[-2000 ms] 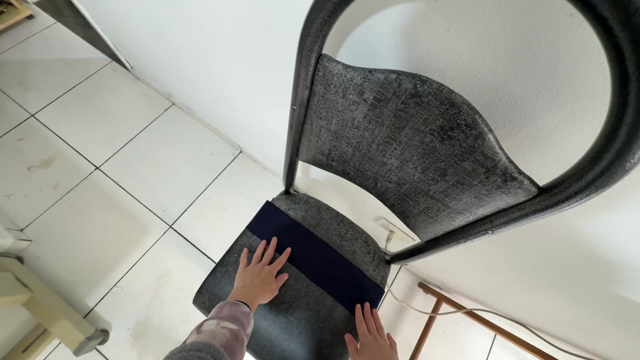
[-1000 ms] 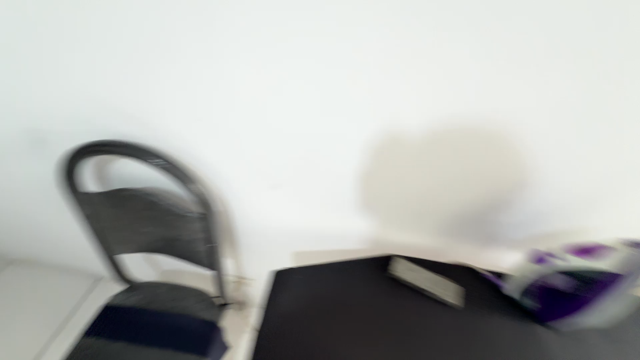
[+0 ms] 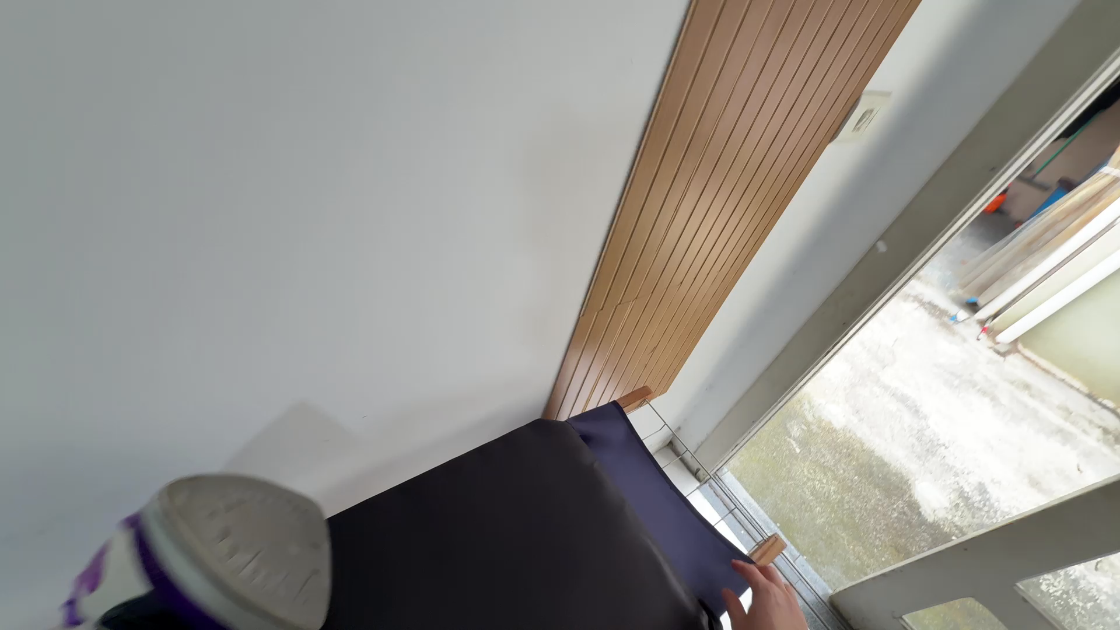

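Observation:
At the bottom right, my right hand [image 3: 763, 599] touches the lower corner of a dark blue cloth [image 3: 652, 507], thumb and fingers around its edge; whether it grips the cloth is hard to tell. The cloth lies along the right end of a black-covered ironing surface [image 3: 490, 525], partly past its edge. A white and purple clothes iron [image 3: 236, 551] stands at the lower left with its pale soleplate facing the camera. My left hand is outside the view.
A wire rack [image 3: 700, 472] with wooden ends adjoins the cloth. Behind are a white wall [image 3: 350, 219], a slatted wooden panel [image 3: 691, 210] and a wall socket [image 3: 866, 115]. An open doorway on the right shows a concrete yard [image 3: 884, 411].
The view has swung far right, from the chair to the black surface and doorway. Both hands were on a dark blue cloth on the chair seat; now my right hand is at a cloth by the rack.

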